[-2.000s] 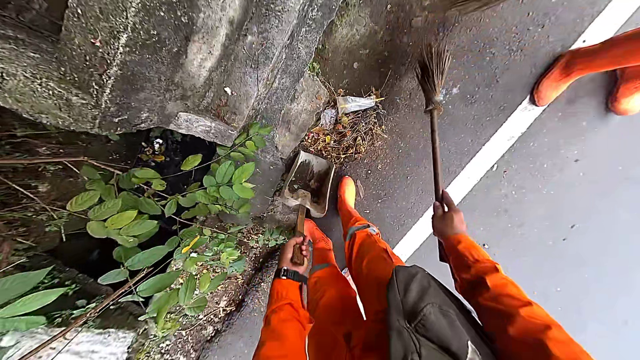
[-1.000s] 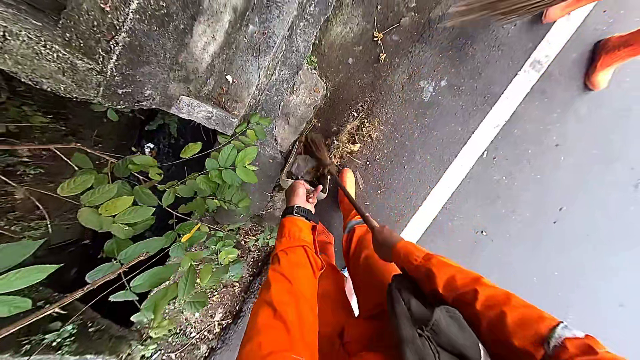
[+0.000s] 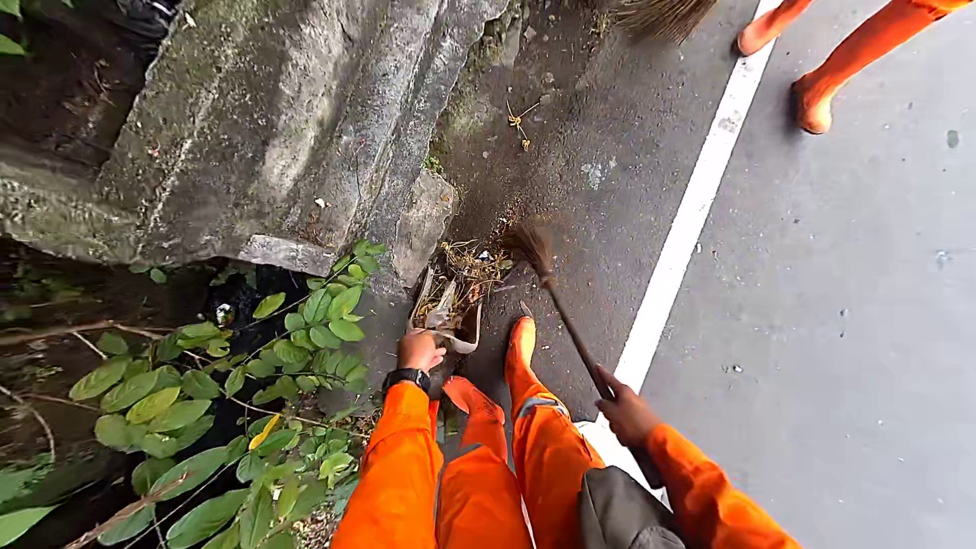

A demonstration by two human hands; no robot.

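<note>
My left hand [image 3: 421, 351], with a black watch at the wrist, grips the dustpan at its near end; the handle is mostly hidden by the hand. The dustpan [image 3: 471, 335] lies on the ground beside the kerb, filled with dry leaves and twigs [image 3: 463, 276], some of which lie over its front edge. My right hand [image 3: 628, 413] is closed around the stick of a short broom [image 3: 568, 324]. Its blurred bristles touch the asphalt just right of the dustpan's mouth, by a few loose bits of debris.
A stone kerb wall [image 3: 305, 130] runs along the left, above a dark ditch with a leafy plant [image 3: 179, 415]. At the upper right stand another person's orange boots [image 3: 814, 107], near a second broom [image 3: 663, 17]. A white line [image 3: 686, 229] crosses the road.
The leaf pile that lay on the road ahead of the dustpan is now largely in it. My broom has come down from the upper right to the dustpan's mouth.
</note>
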